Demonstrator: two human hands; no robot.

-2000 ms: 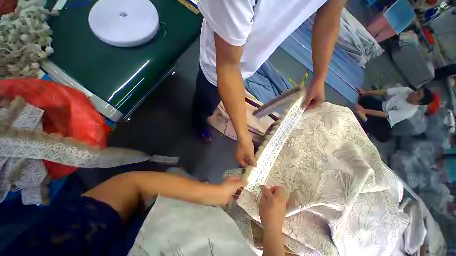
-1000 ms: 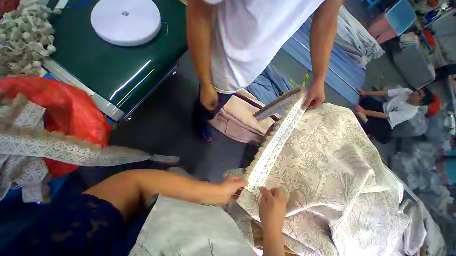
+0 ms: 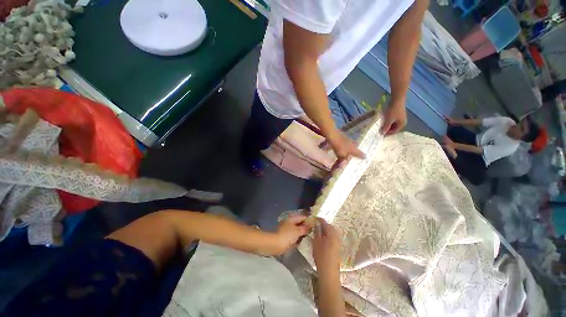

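Note:
A large cream patterned curtain panel (image 3: pixel 403 210) lies across the lower middle and right. A pale trim band (image 3: pixel 349 179) with a scalloped tan edge lies along the panel's upper left edge. My left hand (image 3: pixel 293 234) pinches the near end of the band and the cloth edge. My right hand (image 3: pixel 327 238) is beside it, fingertips on the band's near end; whether it grips cannot be told. Another person's two hands hold the band's far end and touch its middle.
A green table (image 3: pixel 149 83) at upper left bears a white tape roll (image 3: pixel 163 25) and knobbly trim (image 3: pixel 37 43). A red bag (image 3: pixel 93 136) with more trim (image 3: pixel 80 182) is at left. Folded pinkish fabric (image 3: pixel 301 151) and blue cloth (image 3: pixel 403 80) lie on the floor. Another person sits at right.
The other person's free hand has come back onto the middle of the band. My right hand has moved slightly up and left onto the band's near end.

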